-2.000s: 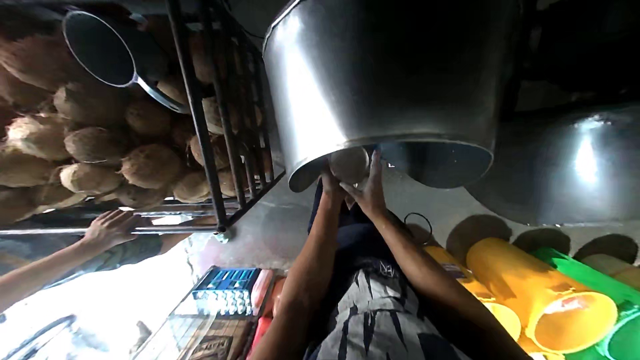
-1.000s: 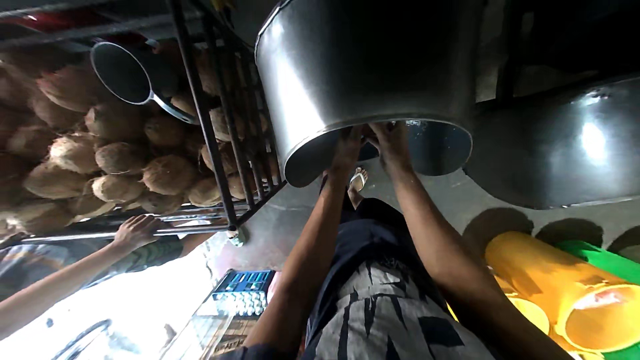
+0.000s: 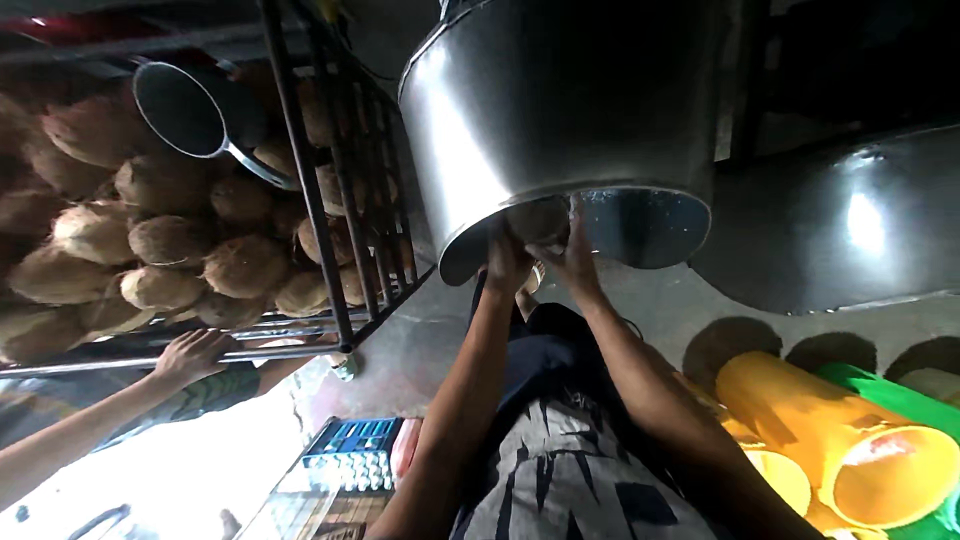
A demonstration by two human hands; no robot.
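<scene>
Both my hands are inside the lower opening of a large sheet-metal machine housing [image 3: 555,112]. Between them is a brown coconut half [image 3: 538,219], its face partly in shadow under the rim. My left hand [image 3: 508,251] holds it from the left, its fingers mostly hidden in the dark. My right hand [image 3: 571,251] holds it from the right, with the thumb below it and the fingers up by the metal edge.
A metal rack [image 3: 311,187] of husked coconuts [image 3: 246,266] with a long-handled pan [image 3: 180,109] stands left. Another person's hand [image 3: 193,354] grips its rail. Yellow tubs [image 3: 787,405], a green tub [image 3: 862,379] and a curved metal sheet [image 3: 832,225] are right. A blue crate [image 3: 360,442] sits lower left.
The round brown piece between my hands shows plainly now; one second ago my hands were deeper under the rim and it was hidden. The other person's hand stays on the rack rail.
</scene>
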